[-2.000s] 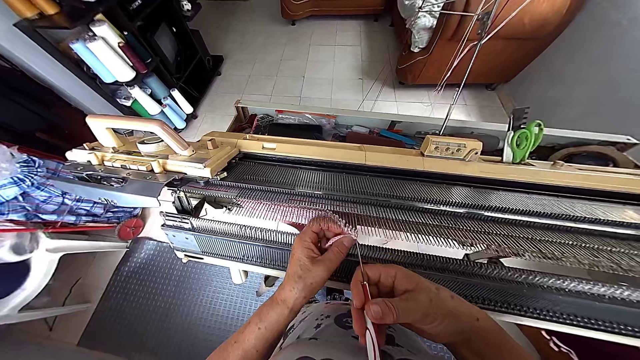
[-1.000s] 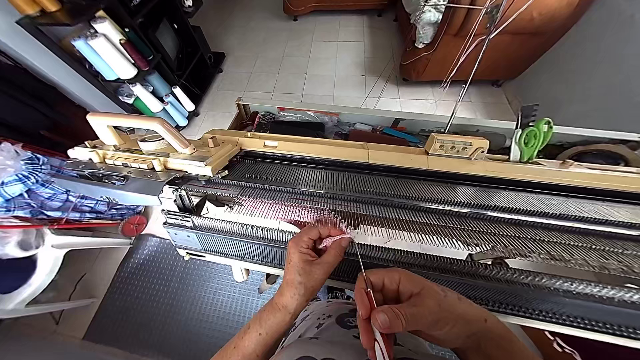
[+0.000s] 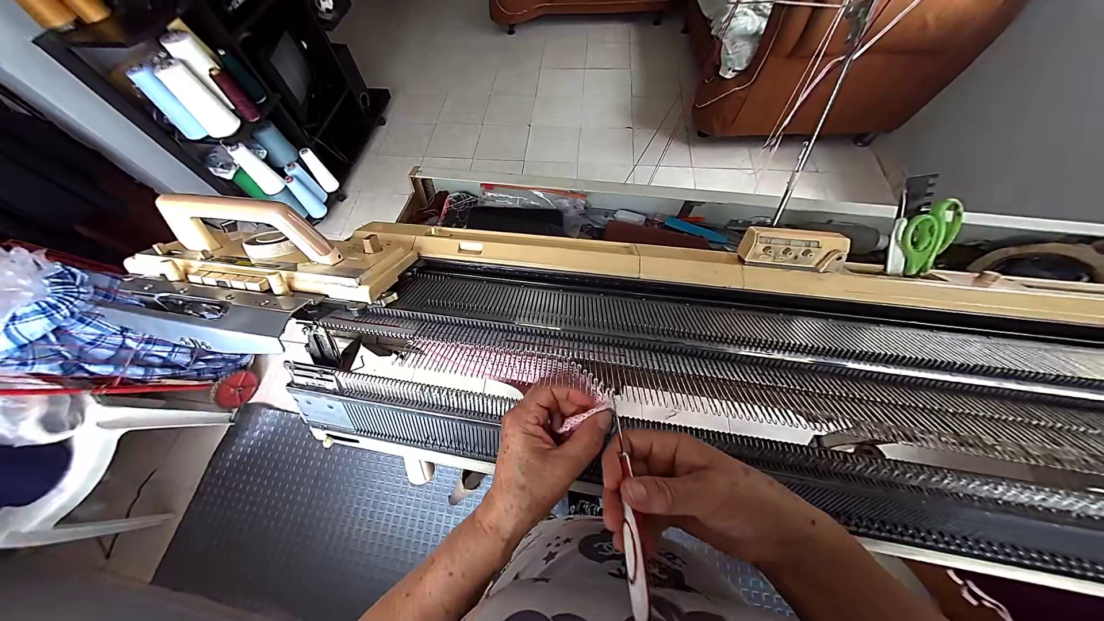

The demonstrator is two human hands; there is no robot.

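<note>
My left hand (image 3: 548, 440) pinches the edge of a pink-and-white knitted fabric (image 3: 582, 418) at the front of the needles. Close beside it, my right hand (image 3: 681, 487) grips a thin metal-tipped tool with a red and white handle (image 3: 634, 552), its tip pointing up at the fabric edge. What the tip catches is too small to tell. Pink stitches (image 3: 509, 358) hang on the needles of a double-bed knitting machine (image 3: 690, 276), left of my hands. Bare needles stretch off to the right.
The machine's carriage (image 3: 276, 250) sits at the left end. Behind the bed are a cream tension unit (image 3: 793, 250) with a yarn mast (image 3: 798, 172) and green-handled scissors (image 3: 927, 237). A white plastic chair (image 3: 95, 431) and plaid cloth (image 3: 112, 332) are at the left.
The tool in my right hand has become more upright, its handle now pointing more nearly straight down. My left hand keeps its pinch on the fabric edge.
</note>
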